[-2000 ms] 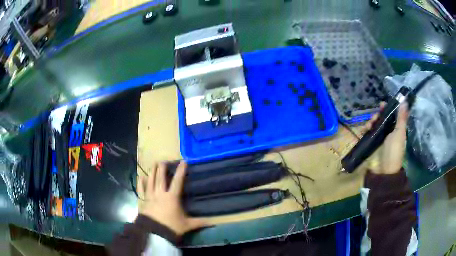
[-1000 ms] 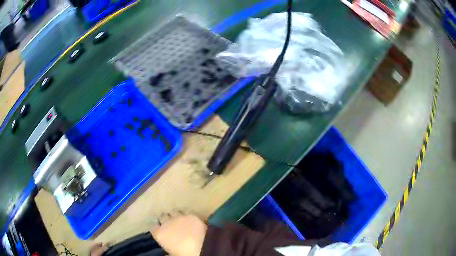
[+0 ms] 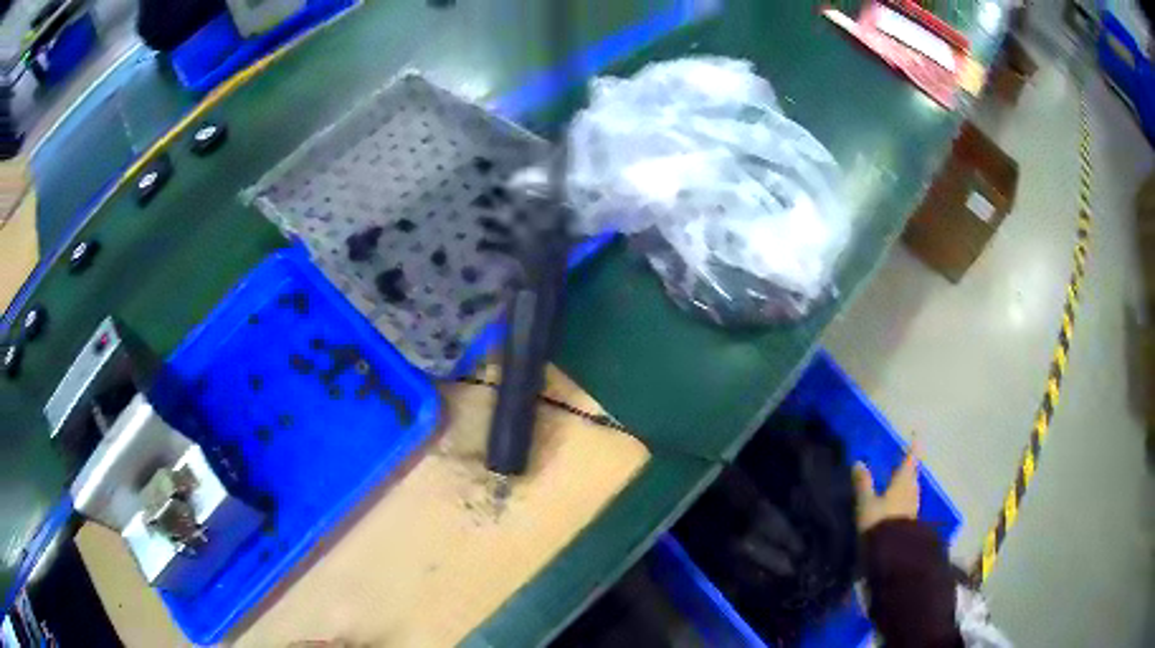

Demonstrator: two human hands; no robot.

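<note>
My right hand is at the right end of a blue bin beside the bench, fingers apart, with no piece seen in it. Dark, long pieces lie heaped in the bin; single ones are hard to make out. Only a blurred sliver of skin, probably my left hand, shows at the bottom edge; its hold is hidden. The black electric screwdriver hangs bit down from its cord over the tan board, untouched and blurred.
A blue tray holds small black caps and the screw feeder. Behind it is a grey dimpled tray with black parts. A crumpled clear bag lies at the bench's right. A cardboard box stands on the floor beyond.
My right hand has moved from the black strip over the board to the bin at the right. The strip is out of sight at the board. The screwdriver hangs more upright.
</note>
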